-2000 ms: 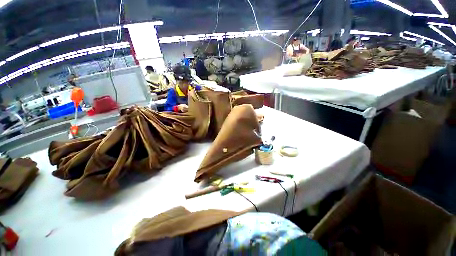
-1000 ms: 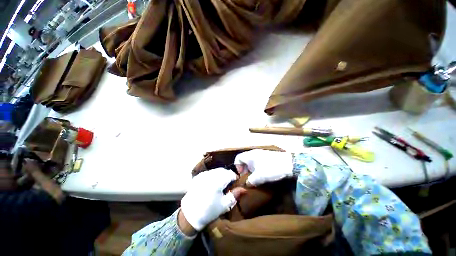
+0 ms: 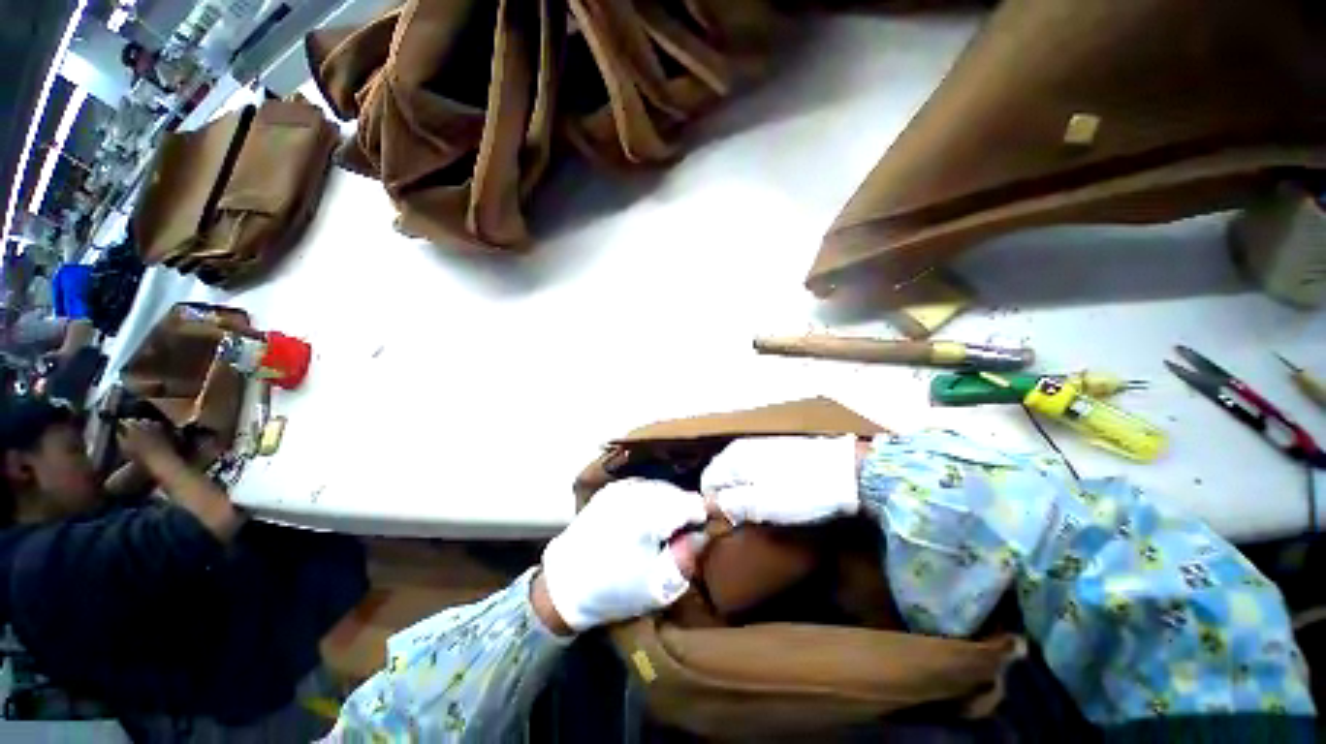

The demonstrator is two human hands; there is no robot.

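Note:
A brown handbag [image 3: 814, 672] lies open at the near table edge, with a tiny gold plate on its near side. My left hand [image 3: 623, 555], in a white glove with bare fingertips, pinches brown material inside the bag mouth. My right hand [image 3: 785, 480], also gloved in white, is beside it at the bag mouth, its fingers against the same material. Its fingertips are partly hidden. Blue floral sleeves cover both forearms. The inside of the bag is dark.
Beyond the bag lie a wooden-handled tool [image 3: 890, 350], a green-handled tool [image 3: 989, 388], a yellow item [image 3: 1112, 425] and red-black snips [image 3: 1248, 404]. Brown bag heaps [image 3: 495, 131] and a flatter stack [image 3: 240, 189] lie farther back. A person [image 3: 131, 552] sits at the left.
Since the earliest frame, the view has tilted down and both hands have come into view. Since the last one, both hands stay at the bag mouth, the left fingers now closer to the right hand.

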